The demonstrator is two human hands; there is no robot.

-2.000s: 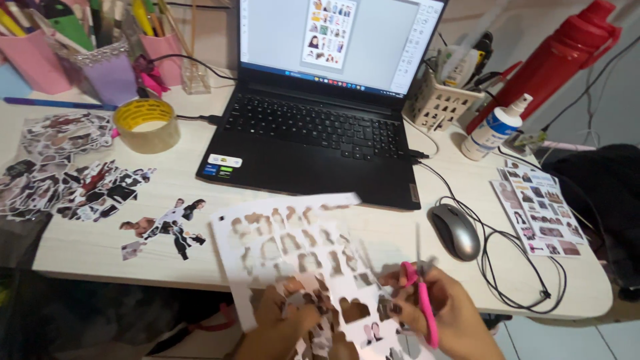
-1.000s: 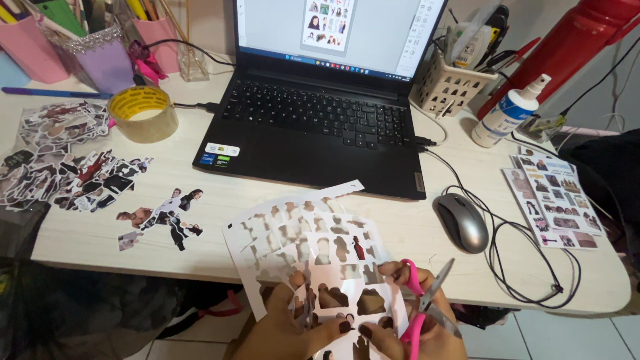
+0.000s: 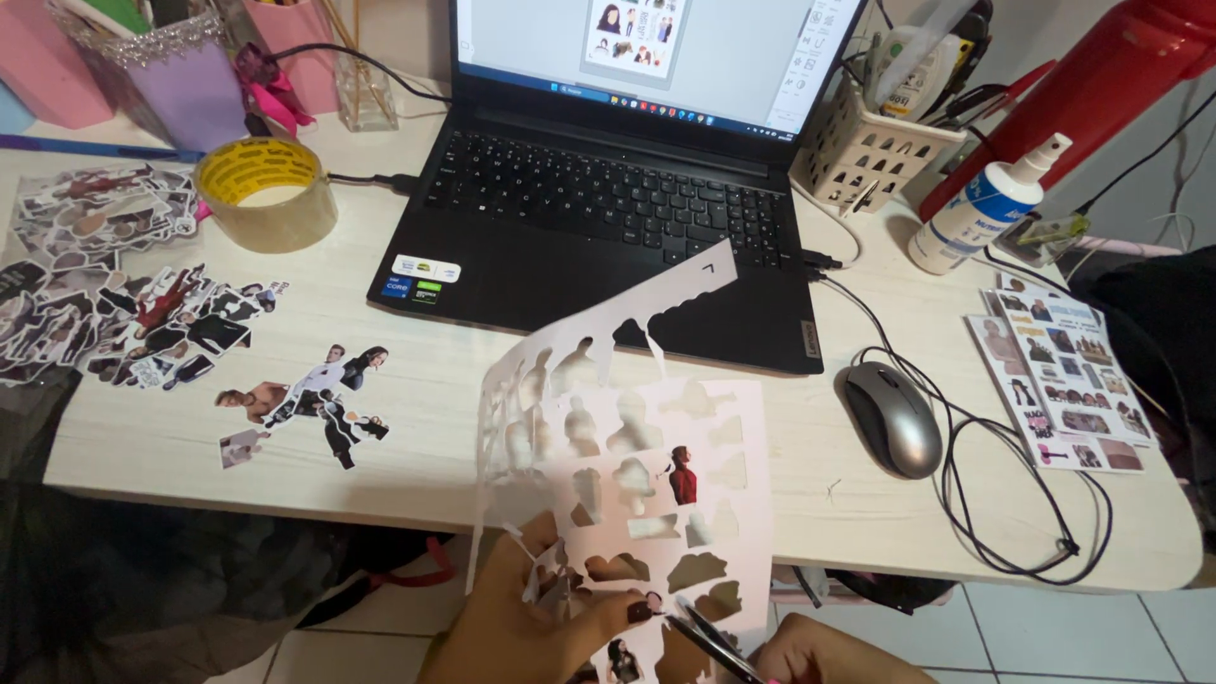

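Perforated white sticker sheets (image 3: 750,532), full of cut-out holes, hang over the desk's front edge, their top resting on the laptop. My left hand (image 3: 556,617) grips them near the bottom, thumb on top, with small paper pieces between the fingers. A red-clad figure sticker (image 3: 682,475) and a dark-haired figure sticker (image 3: 623,660) are still on the paper. At the lower right my right hand (image 3: 826,655), partly cut off by the frame, holds scissors (image 3: 712,641), whose metal blades are at the sheet beside my left thumb. Cut-out stickers (image 3: 323,394) lie on the desk at left.
Behind the sheets stands an open laptop (image 3: 608,228). A tape roll (image 3: 266,195) and a heap of cut stickers (image 3: 142,285) are at left. To the right are a mouse (image 3: 893,418), its cable, a spray bottle (image 3: 988,209), printed sticker sheets (image 3: 1073,380) and a red bottle (image 3: 1073,95).
The scissors, earlier raised with blades pointing up and away, now point left into the sheet. My right hand has moved lower. The back sheet's top strip now overlaps the laptop.
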